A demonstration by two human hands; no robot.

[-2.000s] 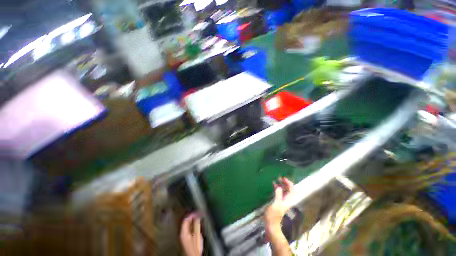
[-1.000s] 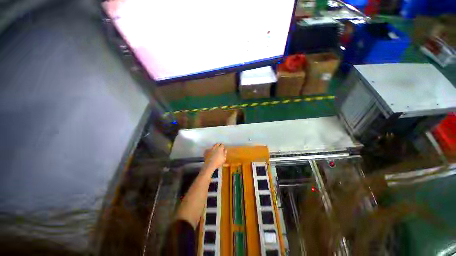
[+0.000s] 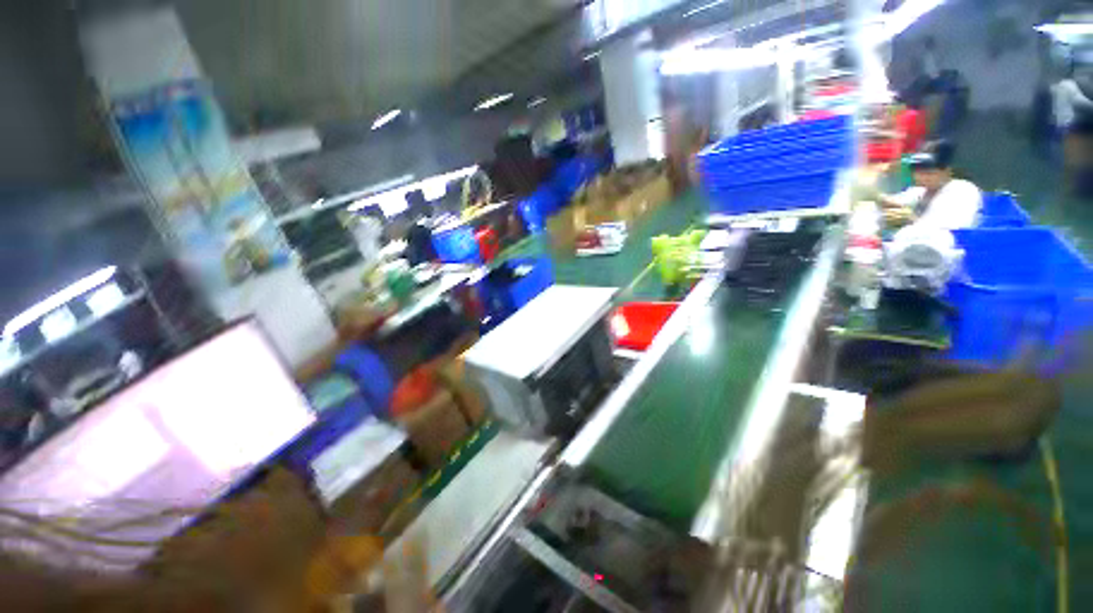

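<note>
The picture is blurred and neither of my hands can be made out in it. Nearest in front of me is a green conveyor belt point(image 3: 671, 419) with pale metal side rails, running away to the upper right. Dark units point(image 3: 773, 261) lie in a group at its far end. Metal rails point(image 3: 563, 569) with a small red light cross its near end. The orange fixture cannot be made out clearly.
A white-topped cabinet point(image 3: 545, 329) and a red crate point(image 3: 647, 325) stand left of the belt. A bright monitor point(image 3: 168, 443) is at the left. Blue crates point(image 3: 777, 168) are stacked beyond the belt. A person point(image 3: 941, 204) sits at the right beside blue bins point(image 3: 1019, 293).
The view has swung up and to the right, from the orange fixture to the conveyor belt. The hand seen on the fixture's far end one second ago no longer shows.
</note>
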